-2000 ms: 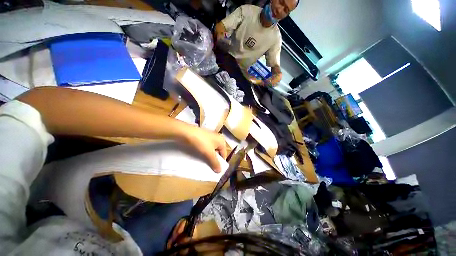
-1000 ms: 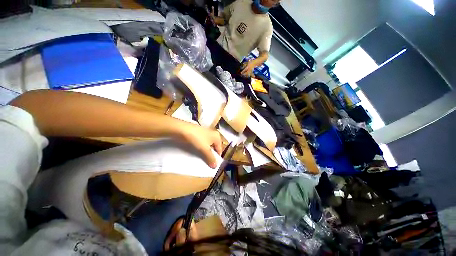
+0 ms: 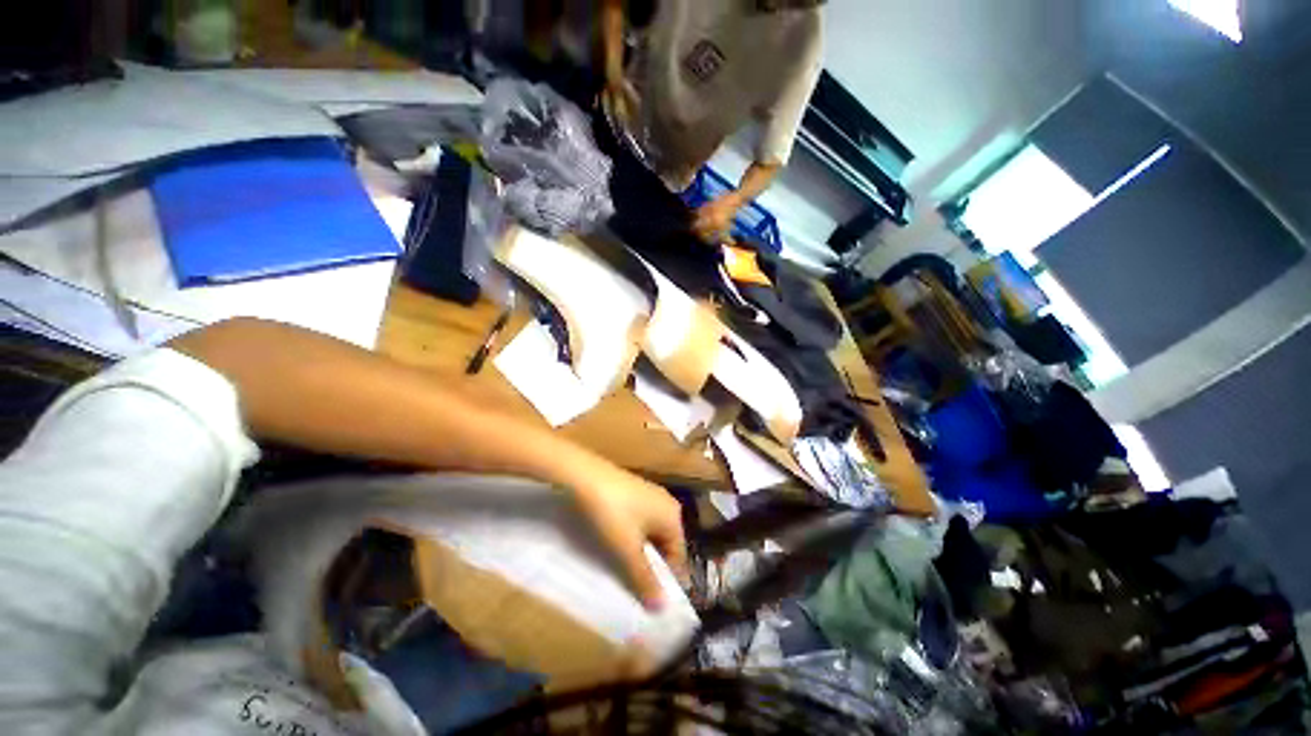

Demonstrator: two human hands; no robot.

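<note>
My left hand (image 3: 633, 532) grips the white paper pattern piece (image 3: 532, 546) near its right end, thumb on top. Tan-brown card (image 3: 503, 618) lies along the paper's lower side, below my forearm. The tailor's shears (image 3: 805, 535) show as blurred dark blades to the right of my left hand, apart from the paper's end. My right hand is hard to make out at the bottom edge, blurred and covered by dark strands, so its grip is not clear.
The wooden table (image 3: 431, 334) bears curved offcuts (image 3: 582, 295), a pen (image 3: 489, 345), a blue folder (image 3: 273, 209), a black case (image 3: 443, 230) and a clear plastic bag (image 3: 544, 158). A person (image 3: 719, 86) stands across it. Bagged clothing and scraps (image 3: 877, 575) lie at lower right.
My left hand and the paper have moved down and slightly right. The shears have swung out to the right, away from the paper. The other person leans further over the table.
</note>
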